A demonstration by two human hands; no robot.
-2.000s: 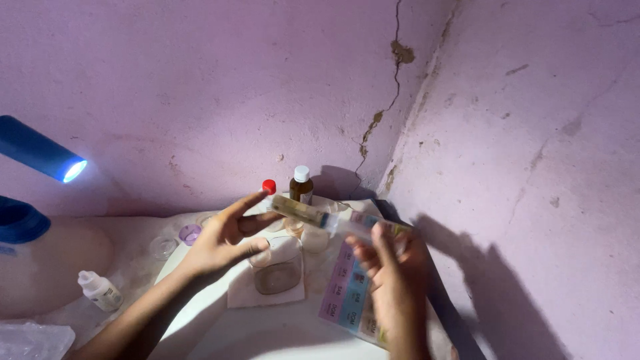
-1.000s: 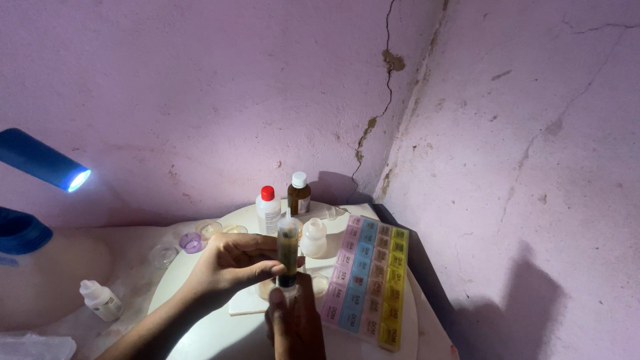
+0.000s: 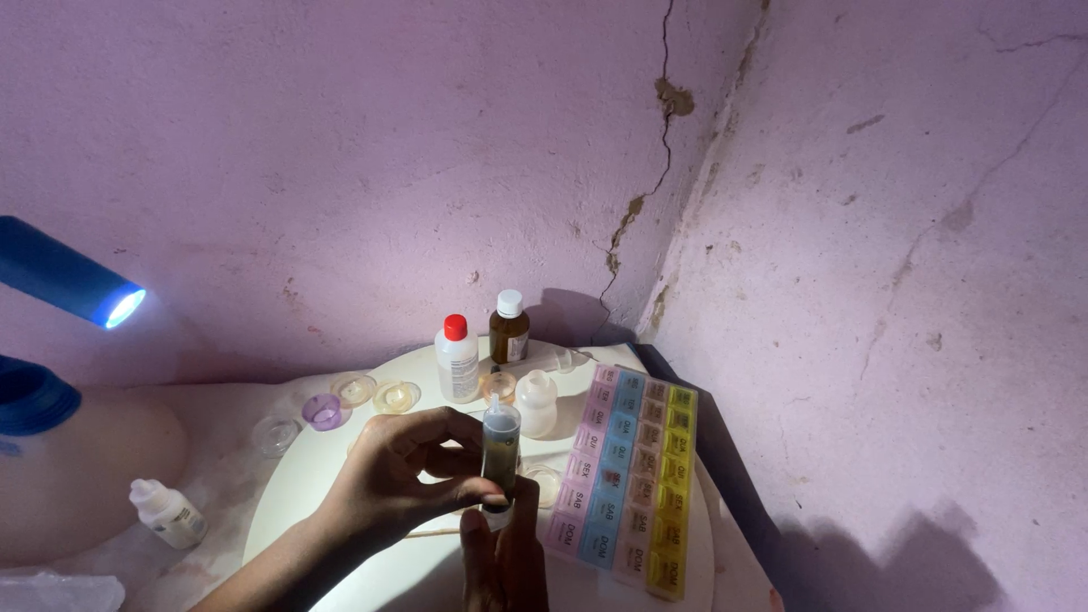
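A clear plastic syringe (image 3: 501,450) with dark liquid inside stands upright, nozzle up, over the round white table. My left hand (image 3: 421,472) grips its barrel between thumb and fingers. Around its lower end are the fingers of my right hand (image 3: 508,544); the plunger is mostly hidden by them. Just behind the syringe are an open translucent white bottle (image 3: 536,405) and a small orange-rimmed cup (image 3: 498,388). A clear round cup (image 3: 541,485) lies right of my hands, partly hidden.
A red-capped bottle (image 3: 459,365) and a brown glass bottle (image 3: 509,330) stand at the back. The weekly pill organizer (image 3: 625,476) lies right. Small purple (image 3: 322,412) and yellowish (image 3: 396,396) cups sit left, beyond a dropper bottle (image 3: 168,513). A lit blue flashlight (image 3: 68,272) juts in from the left.
Two seconds ago the syringe was held tilted nearly flat, higher over the table; it is now upright, with both hands close together on it. The pill organizer shows more fully.
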